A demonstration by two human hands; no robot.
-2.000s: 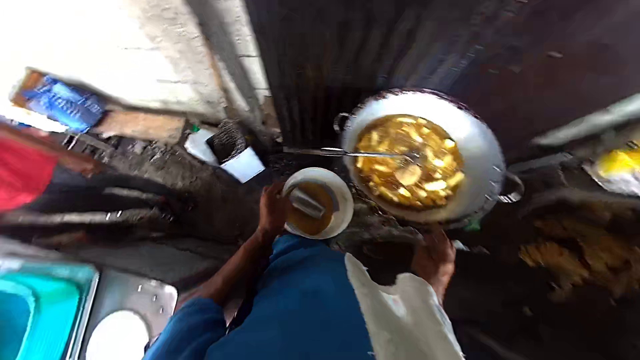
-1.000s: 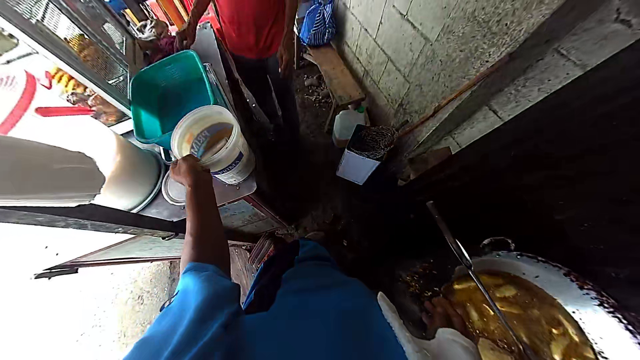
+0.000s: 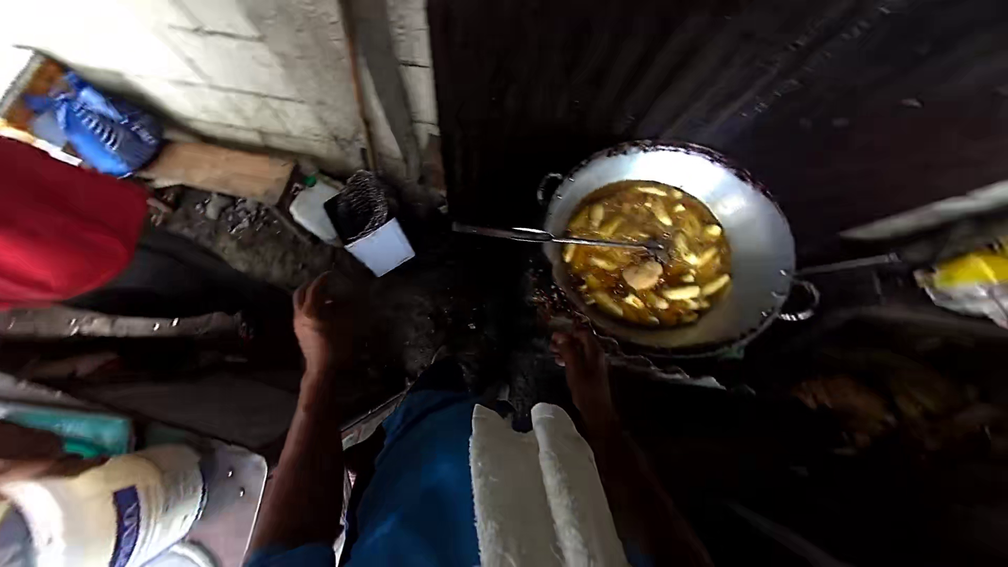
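A large metal wok [image 3: 760, 236] with two loop handles holds pale pieces of food in bubbling oil. The long metal handle of a utensil [image 3: 520, 234] rests across the wok's left rim, its head in the oil. My right hand [image 3: 579, 358] is low beside the wok's near left edge, fingers partly curled; whether it touches anything is too dark to tell. My left hand [image 3: 319, 315] is raised over the dark ground, loosely curled and blurred, with nothing seen in it. A white towel [image 3: 512, 488] hangs down my front.
At the lower left a white bucket [image 3: 150, 488] stands on a metal surface near a teal basin [image 3: 94, 429]. A person in a red top [image 3: 63, 224] is at the left. A white container [image 3: 382, 248], a wooden board [image 3: 216, 169] and a blue bag [image 3: 110, 130] lie along the block wall.
My left hand has let go of the white bucket, which it held at the basin one second ago, and is now over the ground. The view has swung back toward the wok.
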